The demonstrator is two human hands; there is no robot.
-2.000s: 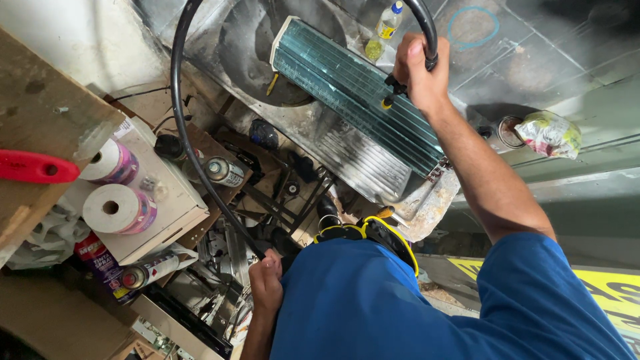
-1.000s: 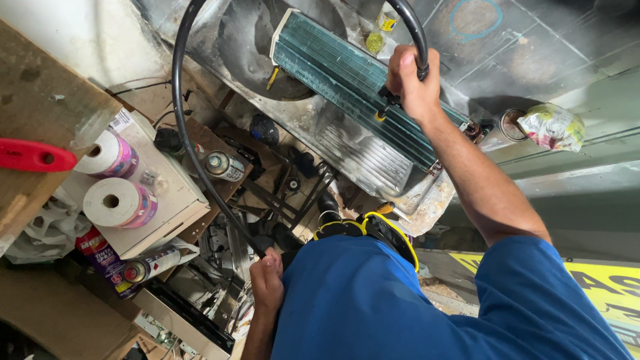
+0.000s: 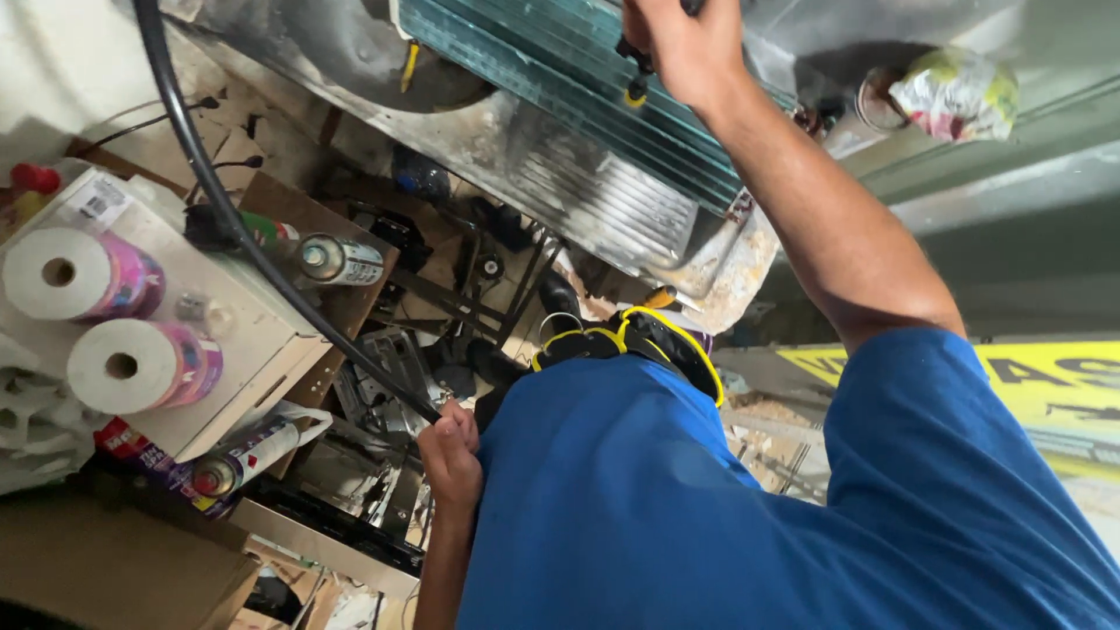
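Note:
My right hand (image 3: pixel 687 44), at the top, is closed around a black spray gun (image 3: pixel 639 74) with a yellow nozzle tip. The nozzle is over a finned heat-exchanger coil (image 3: pixel 569 79), which lies slantwise across a stained metal sink (image 3: pixel 516 149). Low at centre, beside the blue shirt, my left hand (image 3: pixel 452 451) grips a black hose (image 3: pixel 262 262). The hose arcs up and out of view at the top left; its upper part is hidden. A yellow-handled tool (image 3: pixel 409 67) rests in the round basin by the coil's left end.
Two paper rolls (image 3: pixel 122 366) stand on a white box (image 3: pixel 254 350) at left, with spray cans (image 3: pixel 337 261) around it. Cluttered metal parts and cables cover the floor below the sink. A can (image 3: pixel 878 101) and a plastic bag (image 3: pixel 958 94) are at upper right.
The view has tilted downward, so the sink and coil sit higher in the picture. Both hands keep their hold on the spray gun and the hose.

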